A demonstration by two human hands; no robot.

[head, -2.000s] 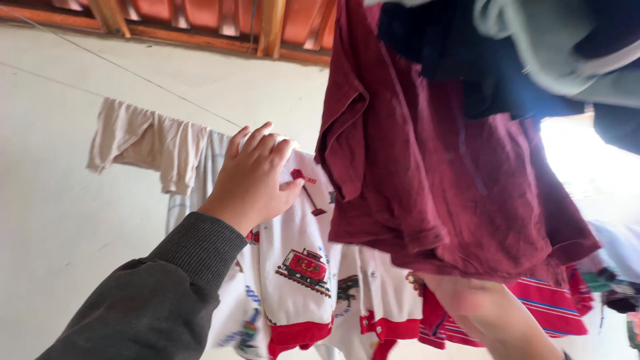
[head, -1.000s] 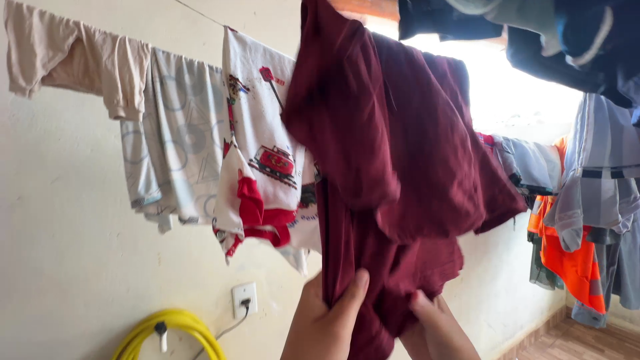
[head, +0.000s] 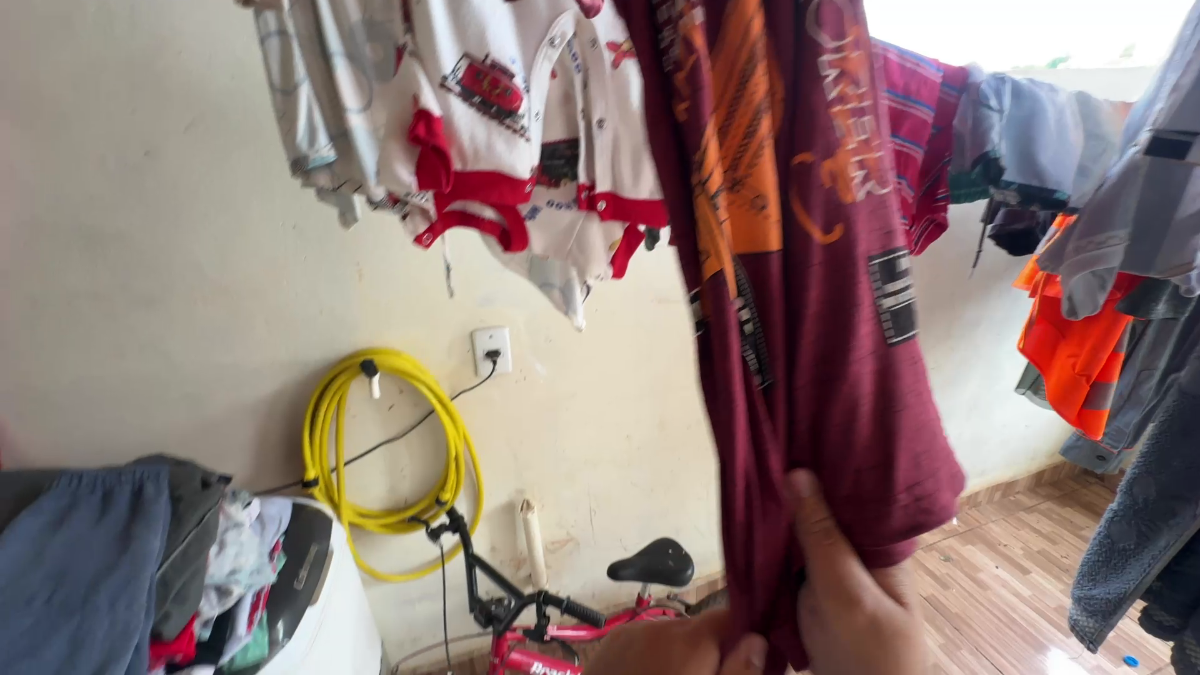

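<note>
A maroon printed shirt [head: 844, 394] hangs down the middle of the view, its front showing orange and pale print; its top is out of frame. My right hand [head: 848, 591] grips its lower part, thumb on the cloth. My left hand [head: 675, 647], cut by the bottom edge, pinches the gathered cloth beside it. Behind and left of the shirt hang white baby garments with red trim [head: 581, 122] and a train print, next to a pale patterned garment [head: 319, 103]. A striped red garment [head: 914, 122] hangs just right of the shirt.
A coiled yellow hose [head: 323, 441] hangs on the wall near an outlet [head: 491, 350]. Below stands a red bicycle with a black saddle [head: 652, 562]. Clothes [head: 84, 553] lie piled on a white appliance [head: 328, 600] at left. Orange [head: 1073, 347] and grey garments hang at right.
The maroon shirt now shows its printed side and hangs long, where plain cloth showed before. My left hand, raised at the line two seconds ago, is low on the shirt. The view has tilted down.
</note>
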